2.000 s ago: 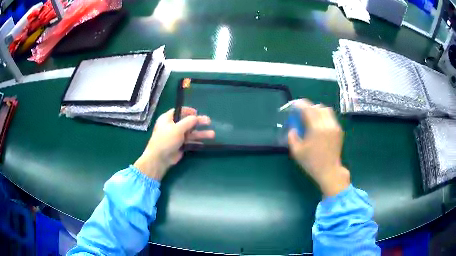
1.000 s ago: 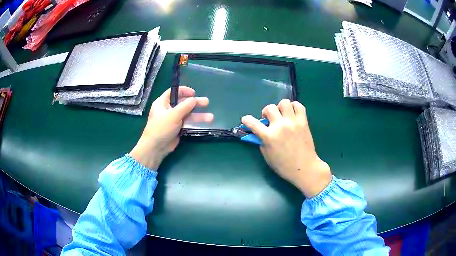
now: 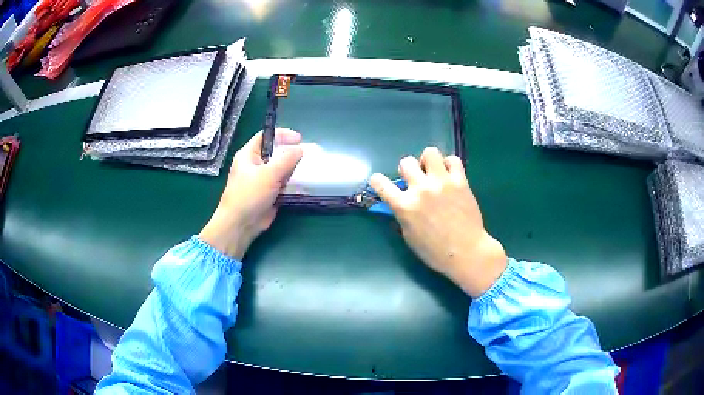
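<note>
A clear touch panel [image 3: 363,123] with a black border is held over the green bench. An orange flex cable [image 3: 283,86] shows at its upper left corner. My left hand [image 3: 256,185] grips the panel's left edge, thumb on top, other fingers partly hidden behind the glare. My right hand [image 3: 440,216] is closed around blue-handled cutters [image 3: 380,202]. Their metal tip is at the panel's lower edge, a little right of the middle. Whether the jaws are open or shut cannot be told.
At left, a black-bordered panel [image 3: 154,92] lies on a stack of bubble bags [image 3: 220,150]. Bagged panels [image 3: 594,96] are stacked at right, with another stack [image 3: 683,216] nearer. A red plastic bag [image 3: 77,35] lies far left. A white strip [image 3: 386,69] crosses the bench.
From the panel's right edge, my right hand has brought the cutters to the lower edge, then slightly left. The panel has tilted and now shows a bright glare.
</note>
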